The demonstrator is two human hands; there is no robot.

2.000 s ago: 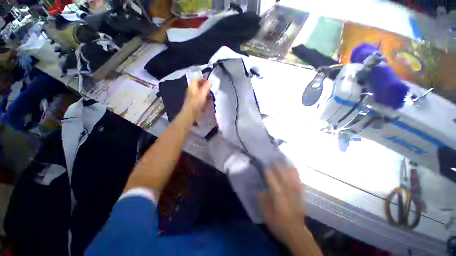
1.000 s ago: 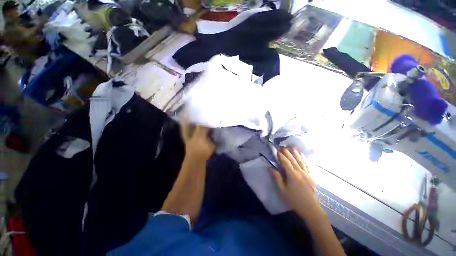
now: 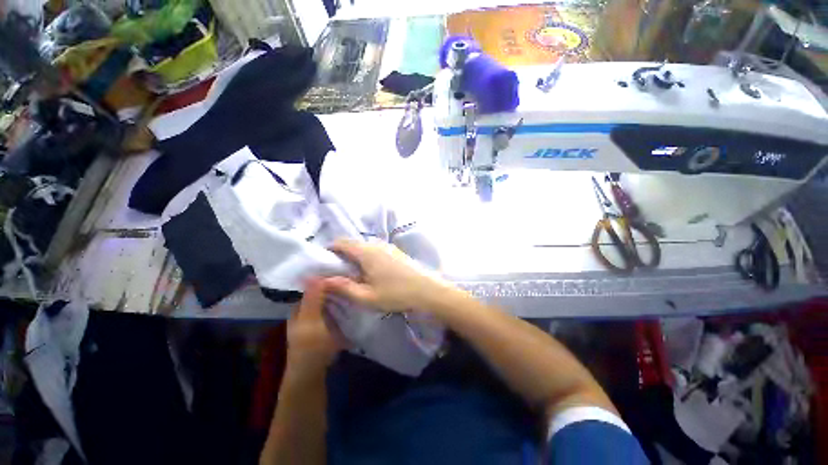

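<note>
A light grey garment panel with black parts lies bunched on the table's front edge, left of the sewing machine. My left hand and my right hand meet on the cloth and pinch it between their fingers. Part of the panel hangs over the edge below my right hand. A black fabric piece lies at its left end. The needle area is in bright glare with no cloth seen under it.
Black cloth lies behind the panel. Orange-handled scissors lie below the machine arm, with a dark red-handled tool beside them. A purple tuft sits on the machine head. A scrap heap is at lower right; dark cloth hangs lower left.
The view has turned right, showing more of the machine. My hands, apart on the cloth before, have come together on it. The cloth is folded and bunched differently.
</note>
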